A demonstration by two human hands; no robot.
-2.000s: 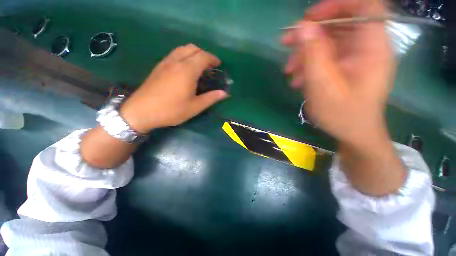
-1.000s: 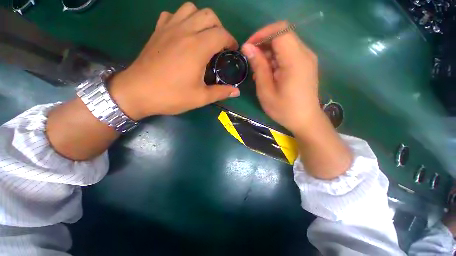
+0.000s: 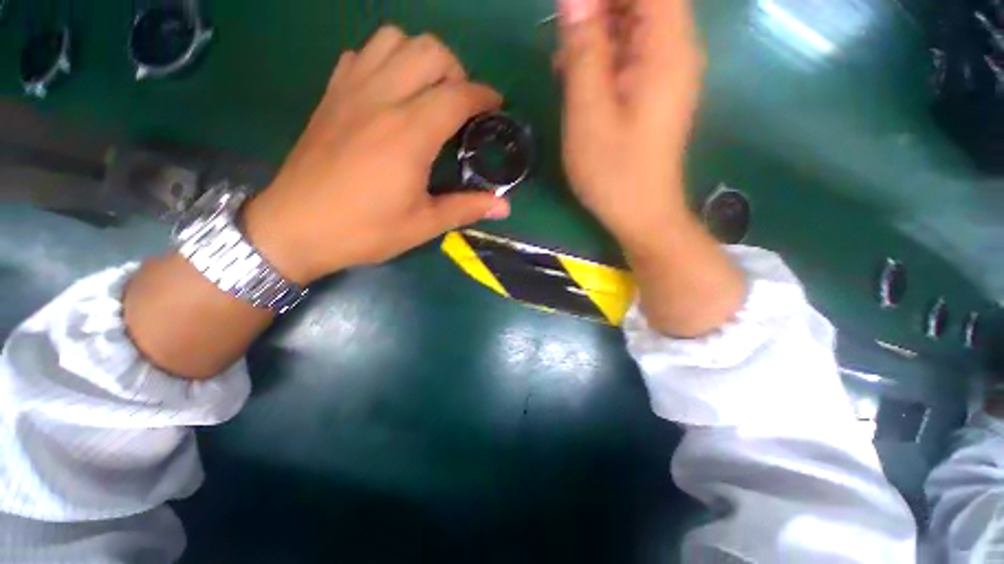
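A round watch head [image 3: 495, 152] with a black face and silver rim is held by my left hand [image 3: 369, 165], between the thumb below and the index finger above. It is over the green belt [image 3: 330, 28]. My right hand [image 3: 630, 121] is raised to the right of the watch head, apart from it. Its fingertips are blurred and partly cut off by the top edge. A tiny bit of something thin shows left of them, but I cannot tell whether the hand holds the thin rod.
Two watch heads [image 3: 165, 39] lie at the upper left. Another [image 3: 727, 214] lies right of my right wrist, with several farther right. A yellow and black striped marker [image 3: 537, 275] lies at the belt edge. A white sleeve [image 3: 971, 485] shows at the lower right.
My right hand has moved up and away from the watch head, which it was touching a second ago. My left hand still holds the watch head. The rod seen earlier is mostly out of view.
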